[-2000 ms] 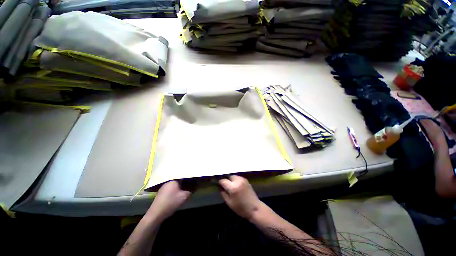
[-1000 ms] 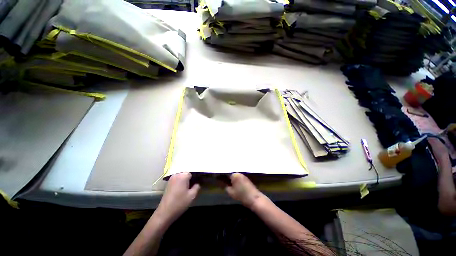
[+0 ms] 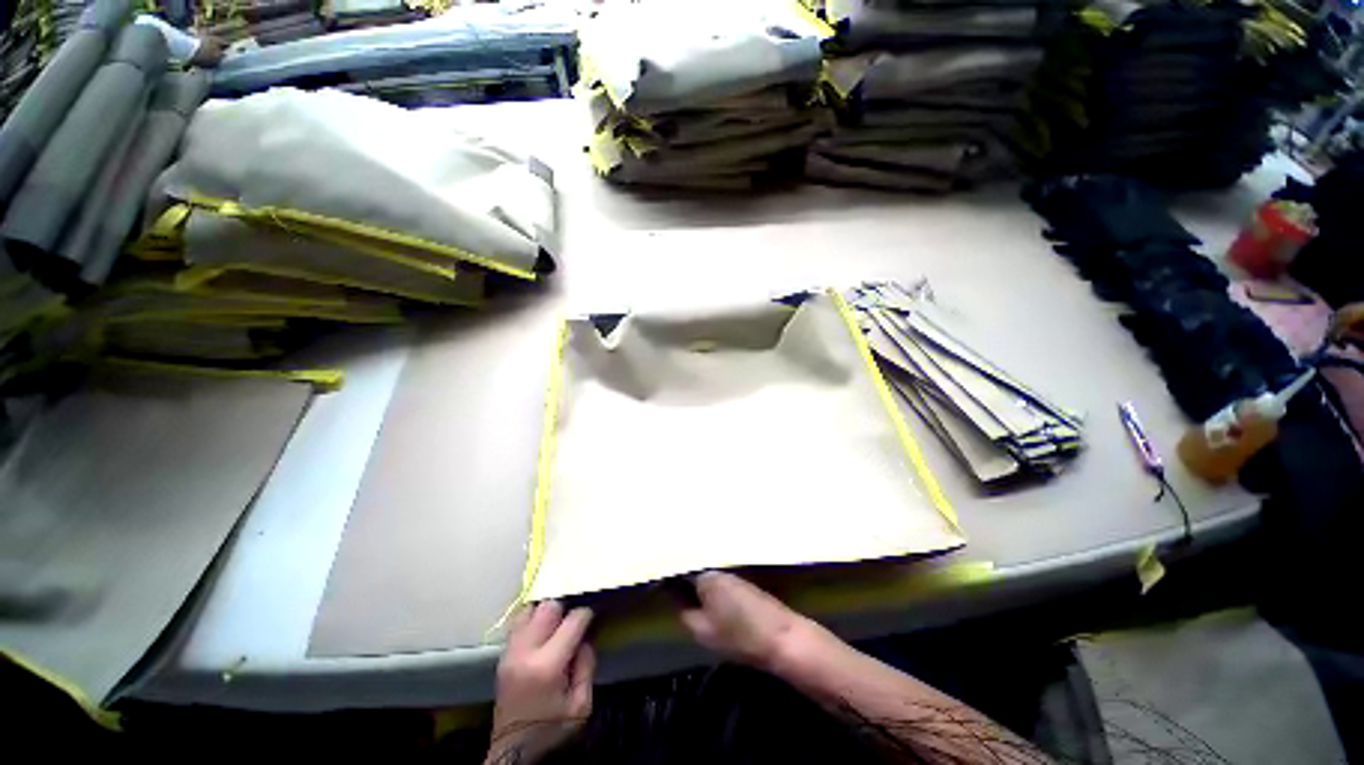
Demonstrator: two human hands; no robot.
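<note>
A beige fabric panel [image 3: 733,463] with yellow edge tape [image 3: 548,463] down both sides lies flat in front of me, its near edge at the table's front edge. Small dark tabs show at its far corners, where the fabric is puckered. My left hand [image 3: 545,670] grips the near edge by the left corner, thumb and fingers at the dark line. My right hand [image 3: 736,616] holds the near edge around its middle, its fingertips hidden under the panel.
A fanned pile of strips [image 3: 987,401] lies right of the panel, then a pink-white tool [image 3: 1141,440], a glue bottle [image 3: 1230,438] and black pieces [image 3: 1144,284]. Draped panels [image 3: 359,180] lie left, folded stacks [image 3: 703,105] behind. Another person's hand [image 3: 1346,326] is at right.
My left hand has shifted down to the panel's near left corner. My right hand stays near the middle of the edge. The view has shifted, so the table sits lower in the picture.
</note>
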